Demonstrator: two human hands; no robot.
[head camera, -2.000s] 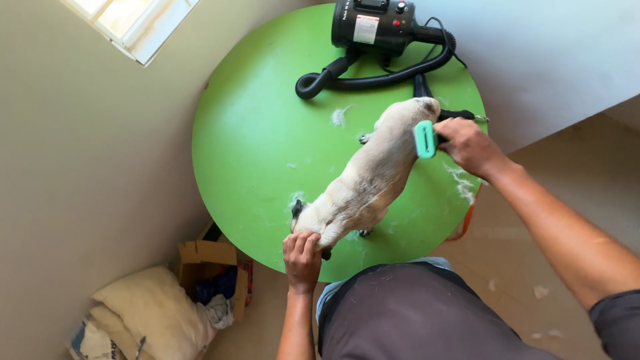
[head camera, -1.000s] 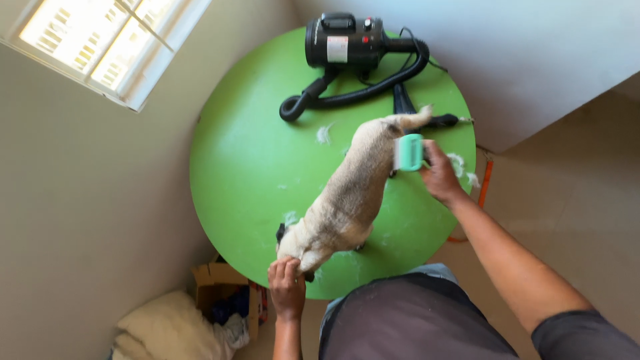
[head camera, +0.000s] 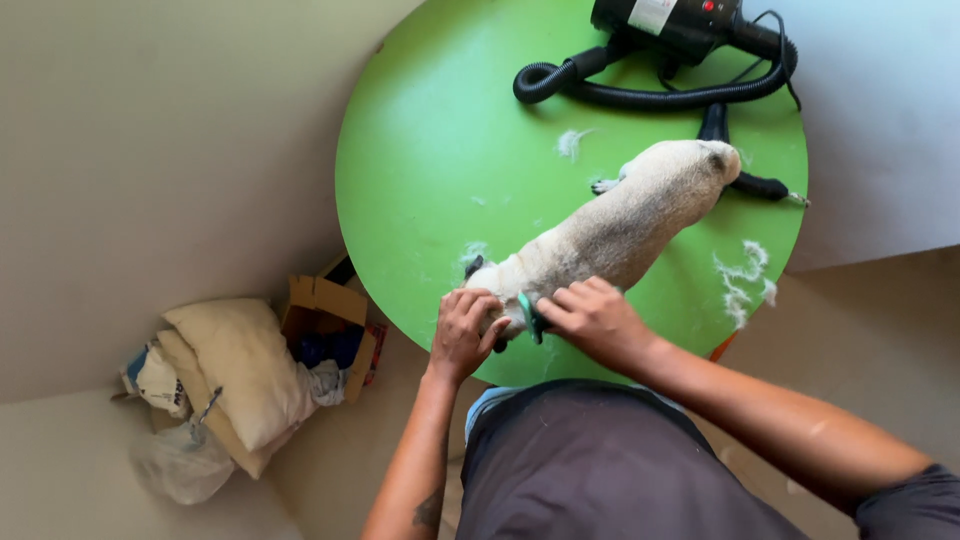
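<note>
A short-haired pale dog with a dark-shaded back (head camera: 622, 225) stands on a round green table (head camera: 420, 157), its head toward the near left edge. My left hand (head camera: 465, 330) holds the dog at the head and neck, hiding most of the face. A dark ear shows beyond my fingers. In my right hand (head camera: 592, 315) is a teal pet grooming brush (head camera: 531, 318), its head against the fur beside the neck and shoulder. My fingers cover its handle. Loose tufts of white fur (head camera: 739, 281) lie on the table to the right, and another tuft (head camera: 571, 144) beyond the dog.
A black pet dryer (head camera: 675, 26) with a ribbed hose (head camera: 675, 97) sits at the table's far side. Black tool-like objects (head camera: 761, 186) lie by the dog's rump. Lower left, an open cardboard box (head camera: 337, 304) and a cushion (head camera: 232, 360) stand near the wall.
My right hand has moved with the brush from the dog's rump to its neck and shoulder. The left hand remains at the head. The tail, raised one second ago, no longer sticks out.
</note>
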